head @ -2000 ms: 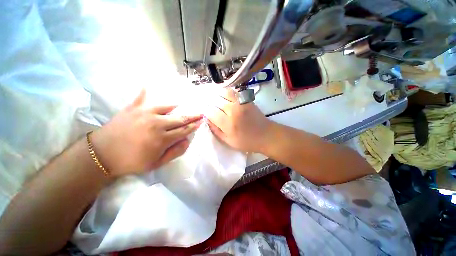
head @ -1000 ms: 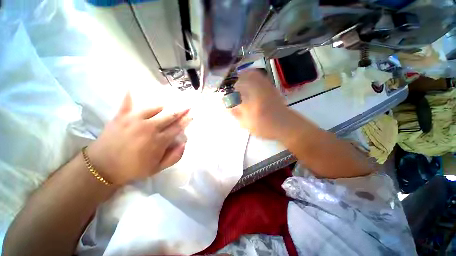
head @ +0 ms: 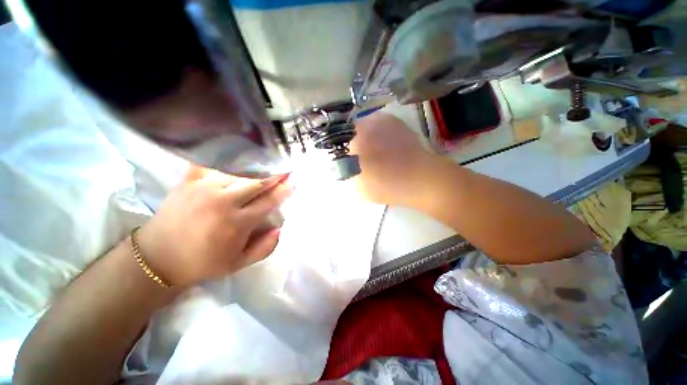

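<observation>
White fabric (head: 248, 319) lies under my left hand and spreads left and over the table's front edge; near the needle it is overexposed. My left hand (head: 218, 222) rests flat on it, fingertips by the bright light spot. My right hand (head: 388, 162) is right of the tension dial (head: 346, 167), its fingers partly hidden behind the machine parts, so its grip cannot be told. The sewing machine head (head: 309, 56) looms above, and the presser foot area is lost in glare.
A black rectangle with a red edge (head: 468, 113) lies right of my right hand. The white table (head: 527, 169) has a grey measuring strip along its front. Pale yellow cloth bundles (head: 655, 218) are at far right. A dark rounded shape covers the upper left. Red cloth (head: 392, 331) is below.
My right hand has left the fabric beside my left hand and moved up and right behind the tension dial. My left hand has stayed about in place. The view of the machine head has shifted.
</observation>
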